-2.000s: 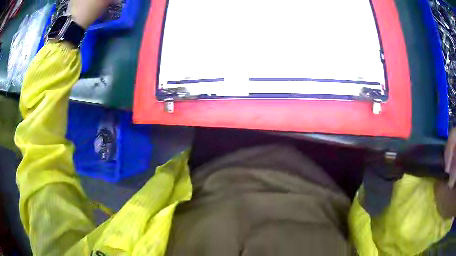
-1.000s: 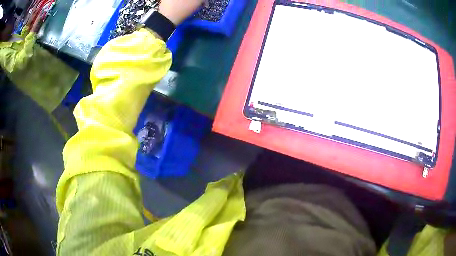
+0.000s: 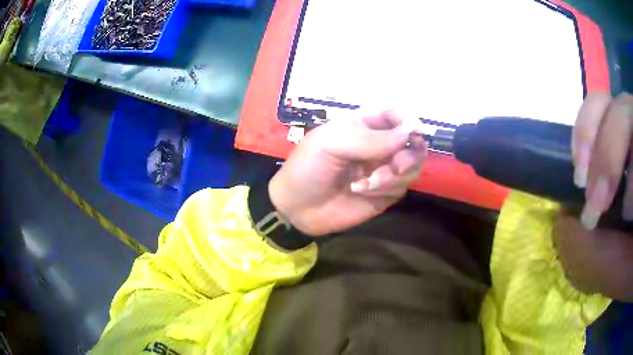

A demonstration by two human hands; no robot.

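Observation:
My right hand (image 3: 602, 156) holds the black electric screwdriver (image 3: 522, 149), its tip pointing left. My left hand (image 3: 354, 166) is at the tip, thumb and fingers pinched around a tiny dark piece, probably a screw (image 3: 415, 141). Both are above the near edge of the laptop lid panel (image 3: 444, 55), which glares white and lies on the red pad (image 3: 260, 118). A small silver hinge (image 3: 296, 133) sticks out past the panel's lower left corner. The lower right corner is hidden behind the screwdriver and right hand.
A blue bin of metal hinges (image 3: 135, 24) stands at the upper left on the green bench (image 3: 208, 83), beside clear plastic (image 3: 59, 31). Part of another blue bin (image 3: 222, 3) shows at the top. A lower blue bin (image 3: 125, 149) is under the bench edge. Another person's yellow sleeve shows far left.
My left hand has come from the blue bins to the panel's near edge. My right hand has come up into view with the screwdriver. The camera view has shifted.

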